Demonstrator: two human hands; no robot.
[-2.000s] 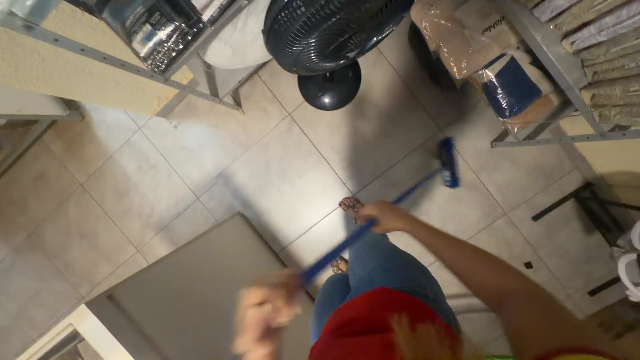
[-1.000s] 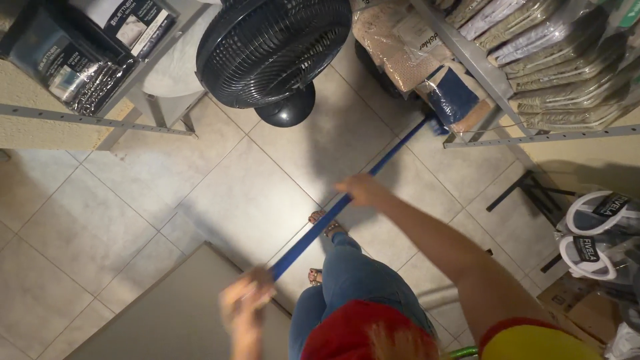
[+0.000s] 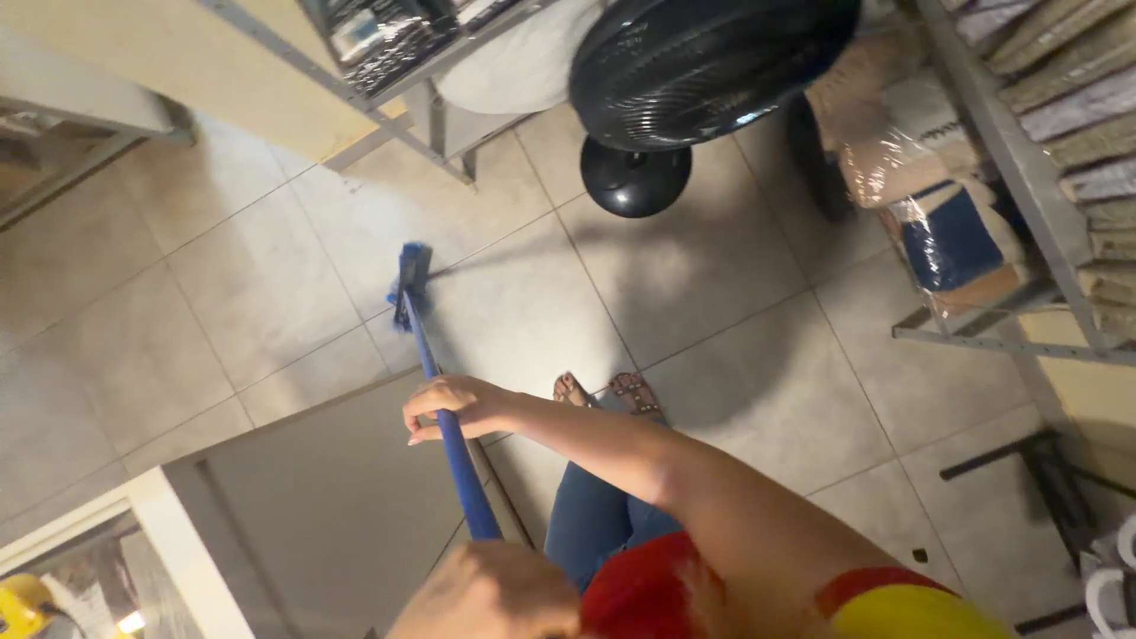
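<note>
A blue broom handle [image 3: 465, 470] runs from the bottom centre up and left to the blue broom head [image 3: 412, 282], whose bristles meet the tiled floor [image 3: 497, 319]. My left hand [image 3: 493, 590] is closed around the handle's near end at the bottom edge, somewhat blurred. Farther down the handle, my right hand [image 3: 457, 410] curls loosely around it, with the arm stretched across my body. Between the right hand and the broom head the handle stays in sight. My sandaled feet stand on the tiles right of the handle.
A black fan [image 3: 710, 71] on a round base stands ahead. A metal shelf [image 3: 1012, 151] with wrapped textiles is at right, another rack [image 3: 417, 71] at upper left. A grey panel [image 3: 328, 488] lies left of my legs, and a black metal stand [image 3: 1052, 488] at lower right.
The broom head has swung from the right, by the shelf with wrapped textiles, to the floor at left. My right hand has moved left with the handle. The view has shifted.
</note>
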